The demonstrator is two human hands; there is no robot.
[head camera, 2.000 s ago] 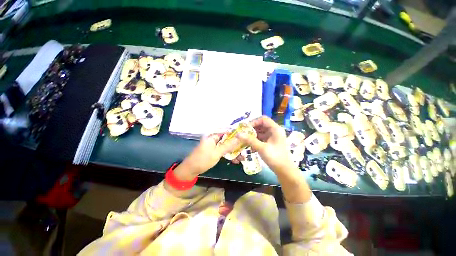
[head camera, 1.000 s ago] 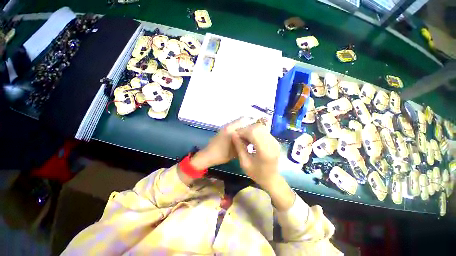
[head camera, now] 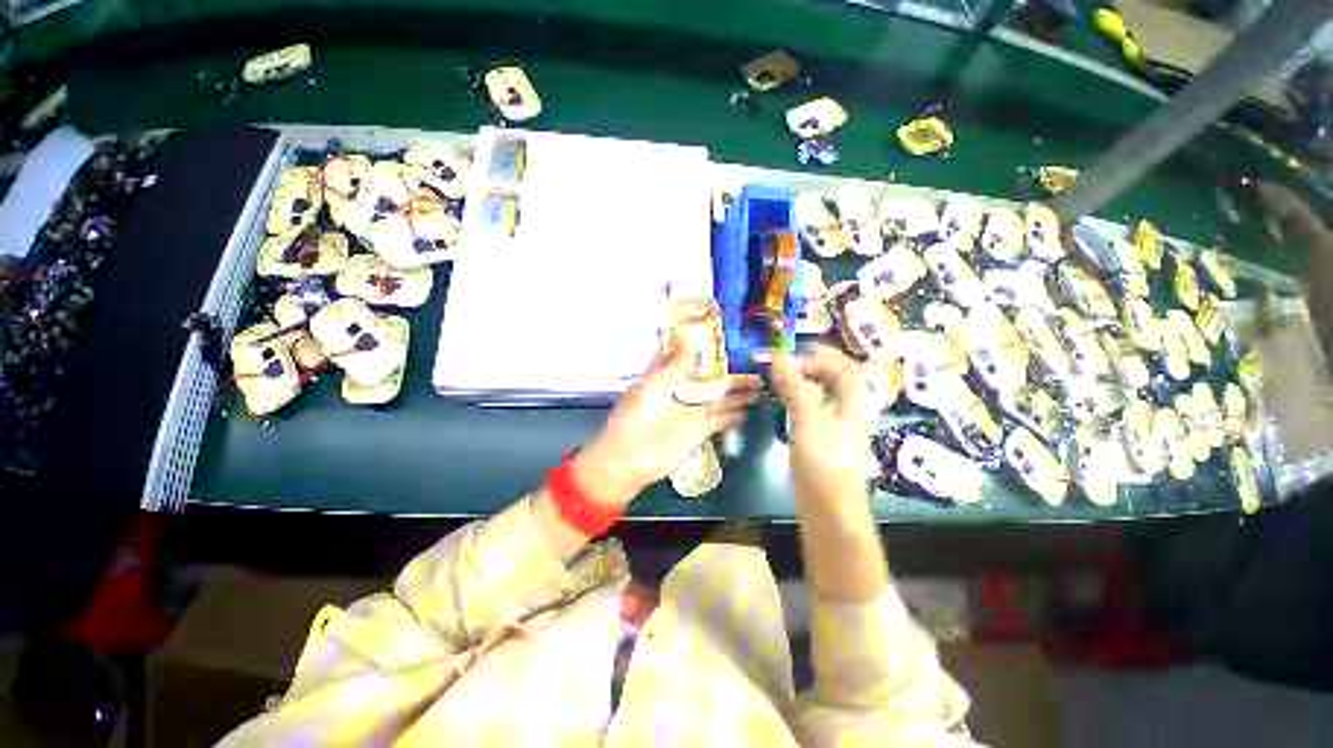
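My left hand (head camera: 665,424) holds a cream housing (head camera: 699,348) upright between thumb and fingers, over the front right corner of the white battery tray (head camera: 585,263). A thin red wire runs from the housing toward the dispenser. My right hand (head camera: 822,402) is at the front end of the blue tape dispenser (head camera: 740,285), fingertips close together near the end of the amber tape roll (head camera: 779,271). Whether they pinch a piece of tape is too small to tell. Another housing (head camera: 696,471) lies on the bench just below my left hand. Two silver cells with yellow edges show in the tray's left pockets.
Piles of cream housings lie left of the tray (head camera: 383,212) and right of the dispenser (head camera: 1009,351). Spaced units lie on the green belt (head camera: 643,73) behind. A dark mat (head camera: 161,292) with black components is at far left. A dark shape fills the lower right edge.
My hands were together on one housing and are now apart. My left hand keeps the housing, now upright; my right hand has moved to the dispenser's front end. The camera view has also shifted.
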